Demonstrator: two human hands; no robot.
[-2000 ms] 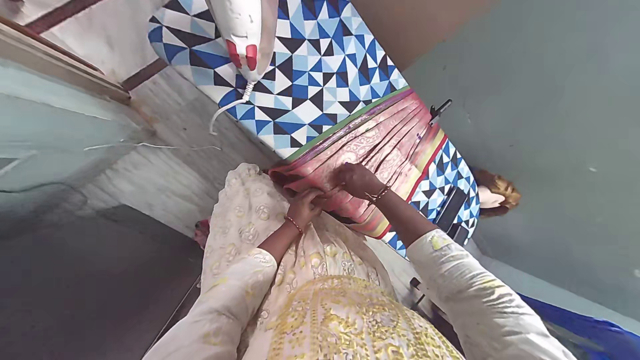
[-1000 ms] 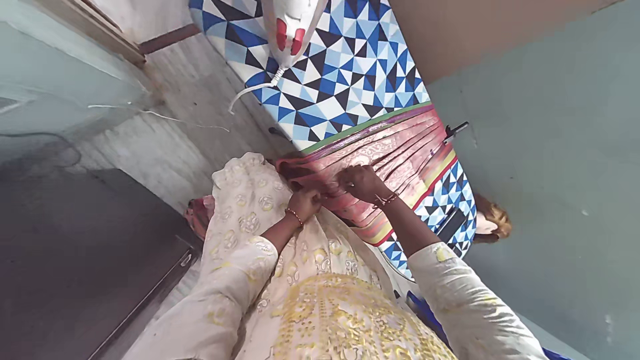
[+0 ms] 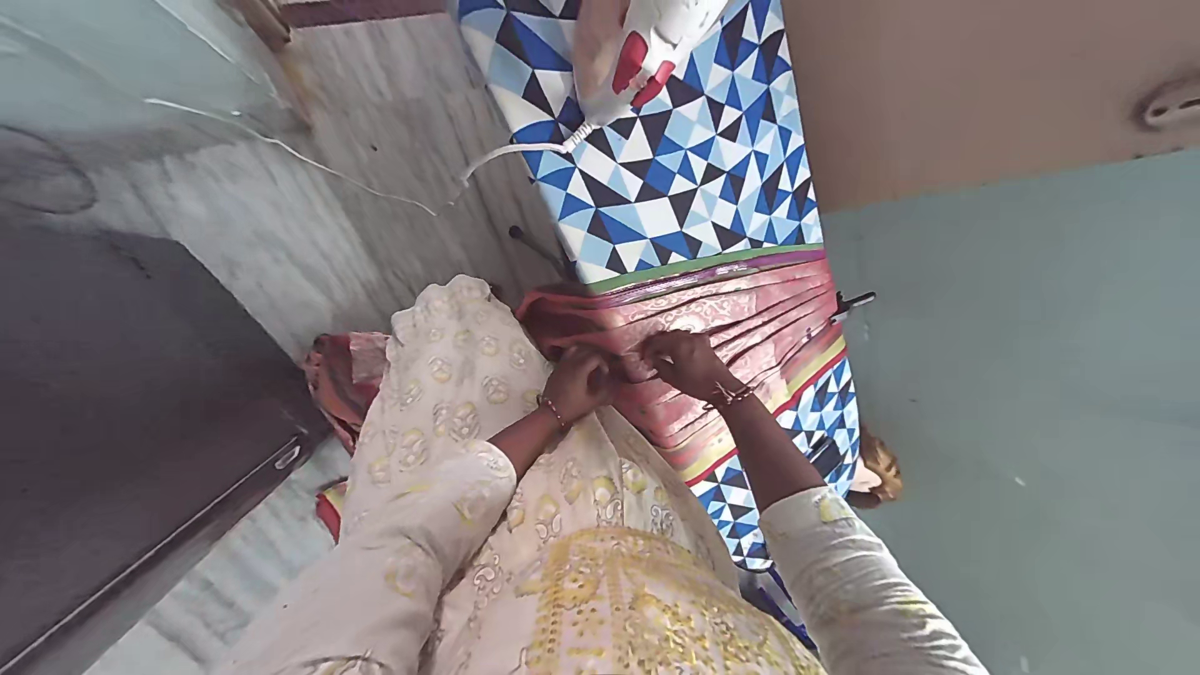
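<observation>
A pink patterned cloth (image 3: pixel 769 314) with green, purple, red and yellow borders lies in pleats across an ironing board with a blue, black and white triangle cover (image 3: pixel 684 187). At its near edge my left hand (image 3: pixel 577 382) is closed on a fold of the cloth. Just to the right, my right hand (image 3: pixel 684 364) pinches the same cloth between its fingers. A dark clip (image 3: pixel 853 304) sits at the far edge of the pleats. Toward the top of the board stands a white and red iron (image 3: pixel 647 56) with a white cord.
More reddish cloth (image 3: pixel 347 380) hangs low at the left, beside my pale dress. A dark cabinet-like surface (image 3: pixel 131 422) fills the lower left. The iron's cord (image 3: pixel 511 150) hangs over the board's left edge. Another dark item (image 3: pixel 827 457) and a brown-haired doll-like object (image 3: pixel 879 469) are at the right.
Both hands have stayed at the near edge of the pink cloth, with small finger movements. The view has turned, so the board looks more upright. The iron remains on the board.
</observation>
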